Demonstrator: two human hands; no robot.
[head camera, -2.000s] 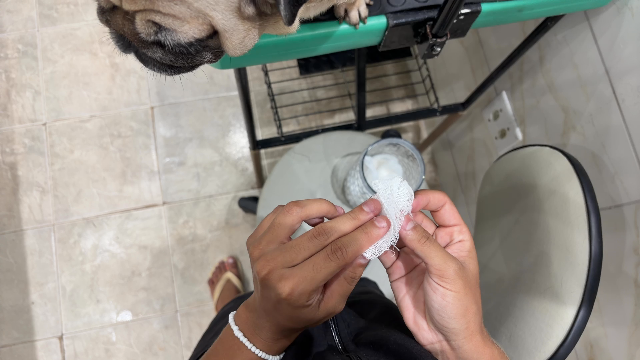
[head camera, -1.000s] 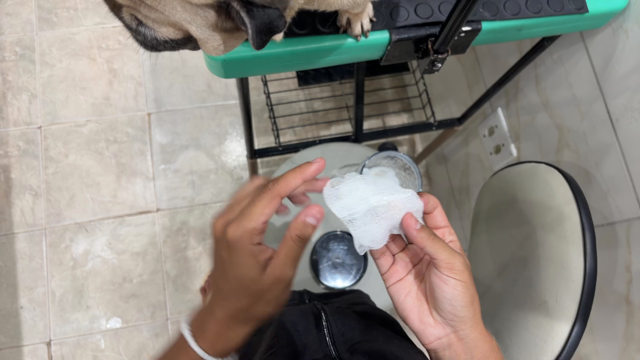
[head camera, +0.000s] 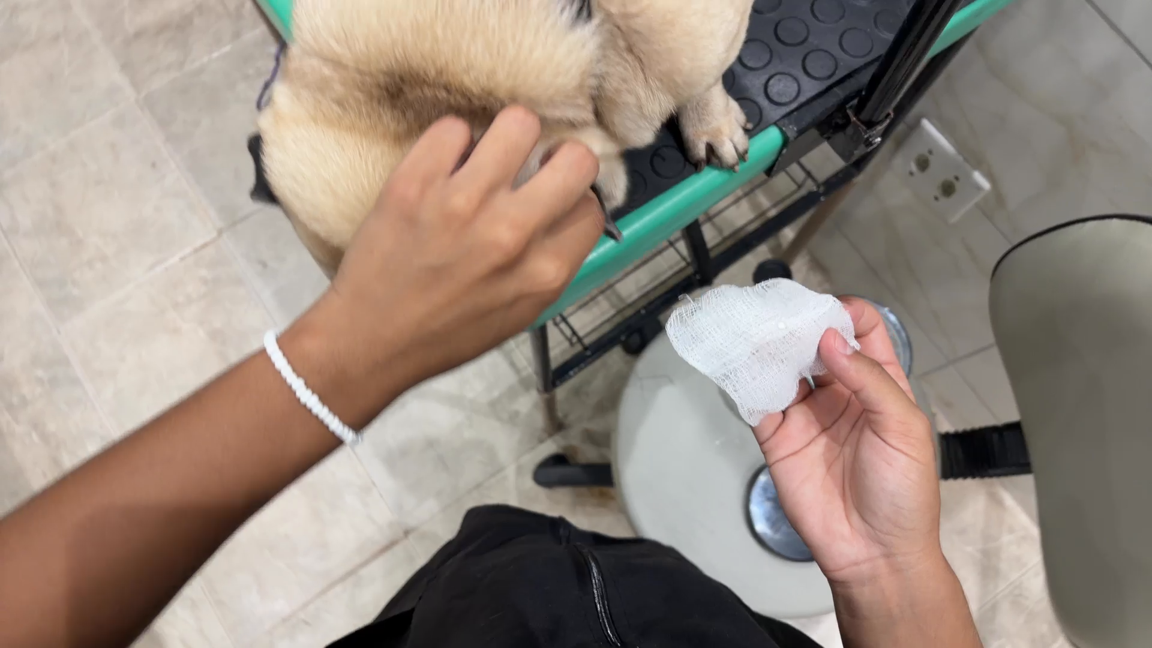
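A fawn-coated dog (head camera: 432, 54) is on the black rubber mat (head camera: 792, 54) of a green-edged grooming table. My left hand (head camera: 477, 234), with a white beaded bracelet (head camera: 306, 391) at the wrist, lies against the dog's fur; its fingers are bent, and whether they grip anything is hidden. Lower right, my right hand (head camera: 855, 432) pinches a damp-looking piece of white gauze (head camera: 760, 337) between thumb and fingers, spread out toward the left. One dog paw (head camera: 715, 135) rests at the table's green edge (head camera: 684, 207).
Below my right hand is a round pale stool seat (head camera: 666, 450) with a round metal lid (head camera: 774, 517) on it. A glass jar (head camera: 891, 337) shows partly behind my fingers. A padded backrest (head camera: 1080, 405) stands at right, near a wall socket (head camera: 945, 171).
My left hand has moved from near the gauze up to the dog. The gauze, bunched between both hands at first, is now spread in my right hand alone. The view has shifted toward the dog.
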